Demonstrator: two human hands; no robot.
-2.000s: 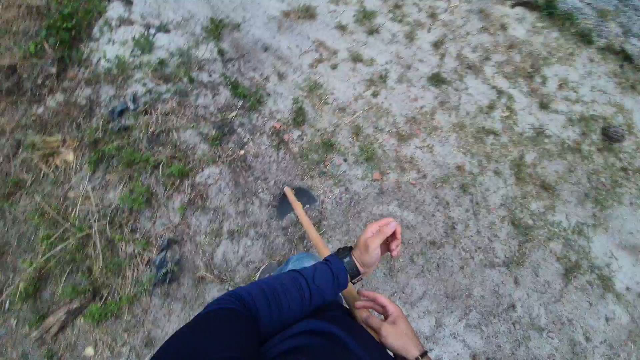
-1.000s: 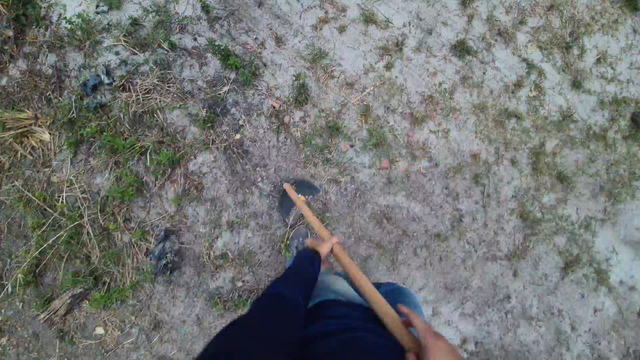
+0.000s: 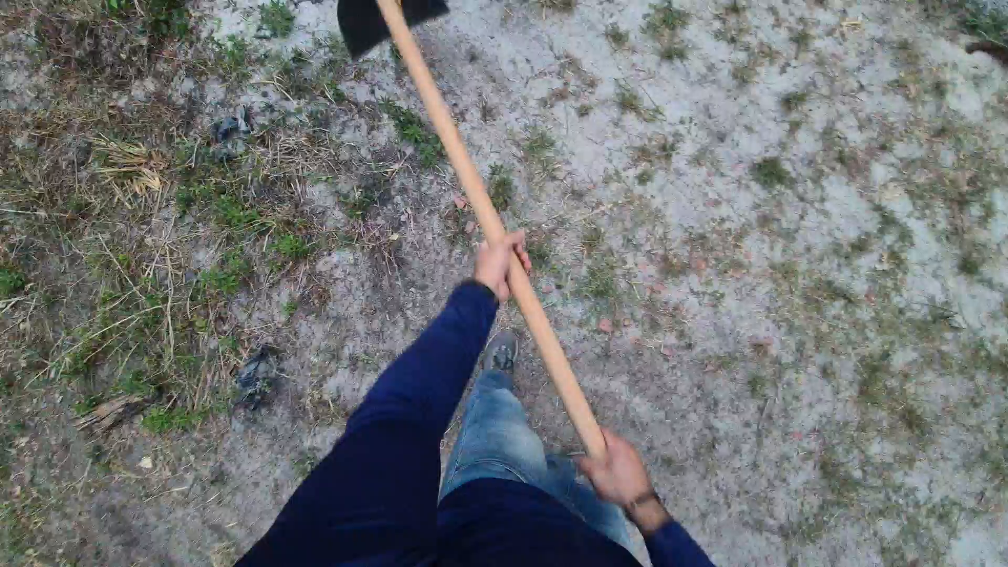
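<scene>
A hoe with a long wooden handle (image 3: 465,165) slants across the view, from the top left of centre down to my body. Its dark metal blade (image 3: 364,25) is at the top edge, partly cut off by the frame. Around the middle of the handle my left hand (image 3: 501,264) is closed. My right hand (image 3: 618,471) grips the lower end, near my waist. Both arms are in dark blue sleeves.
Below the handle are my leg in jeans (image 3: 496,433) and one grey shoe (image 3: 502,352). Dry grass and green weeds cover the ground at left, with dark crumpled scraps (image 3: 256,376) and a piece of wood (image 3: 109,411). Pale sandy soil with sparse tufts lies at right.
Two seconds ago both hands were apart from a firm grip on the handle; now both hold it. Since one second ago the blade has swung up and away from my feet.
</scene>
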